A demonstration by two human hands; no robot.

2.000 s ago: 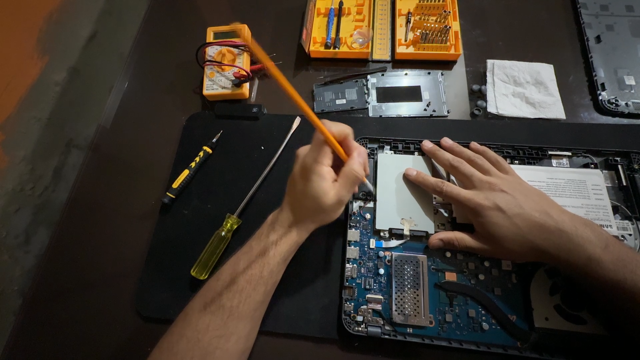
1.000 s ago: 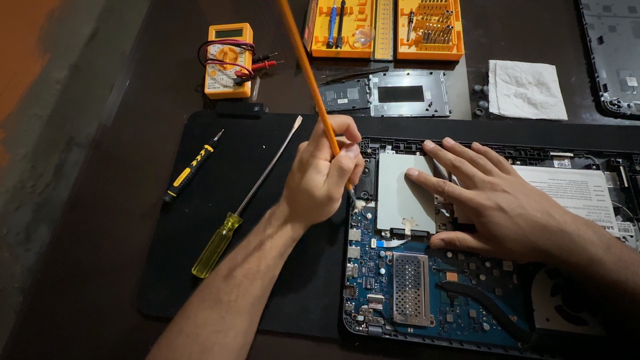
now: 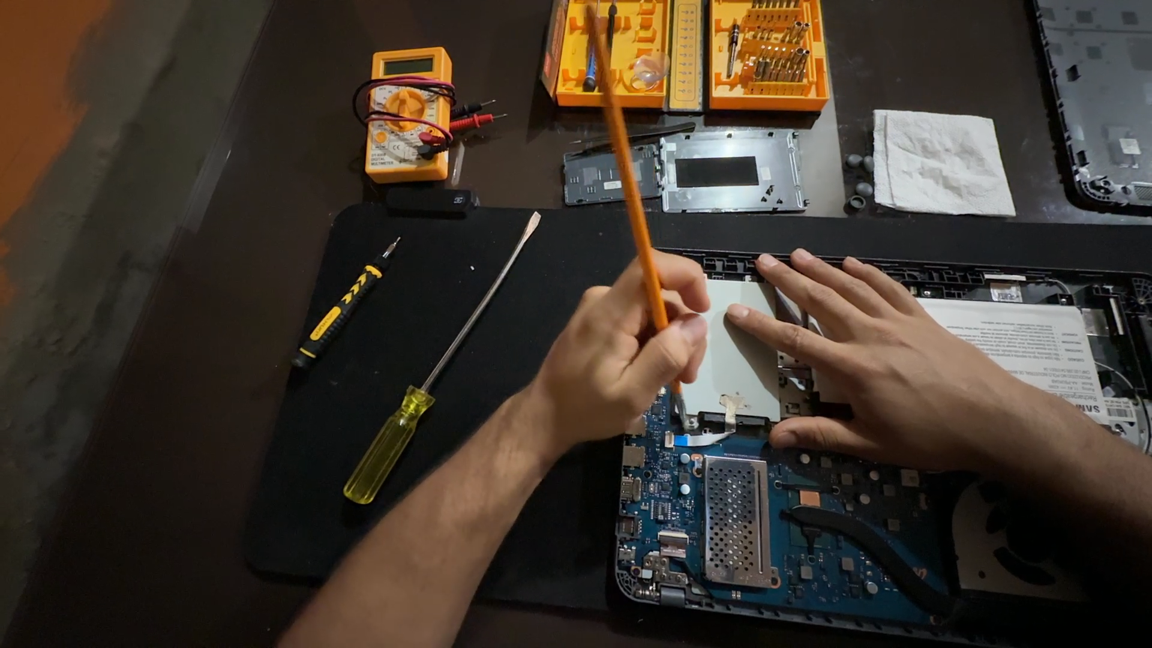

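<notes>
My left hand (image 3: 630, 351) grips a long orange-handled brush (image 3: 634, 189), its tip low beside the lower left corner of a pale drive plate (image 3: 742, 360). That plate lies in an opened laptop base (image 3: 864, 612), above the blue circuit board (image 3: 666, 495). A white ribbon cable (image 3: 706, 440) with a blue end runs at the plate's lower edge. My right hand (image 3: 873, 360) lies spread, its index fingertip on the plate and its palm over the edge of the white-labelled battery (image 3: 1017, 346). A perforated metal shield (image 3: 736, 522) and a black heat pipe (image 3: 864, 540) show below.
Left on the black mat (image 3: 297, 504) lie a yellow-handled flat screwdriver (image 3: 391, 441) and a small black-and-yellow screwdriver (image 3: 342, 310). Behind are a multimeter (image 3: 409, 117), an orange bit case (image 3: 769, 90), metal covers (image 3: 733, 171), a folded white tissue (image 3: 940, 162) and a laptop cover (image 3: 1102, 99).
My left hand has moved slightly right and down with the brush, whose tip went from the plate's upper left side to its lower left corner. The right hand has stayed in place.
</notes>
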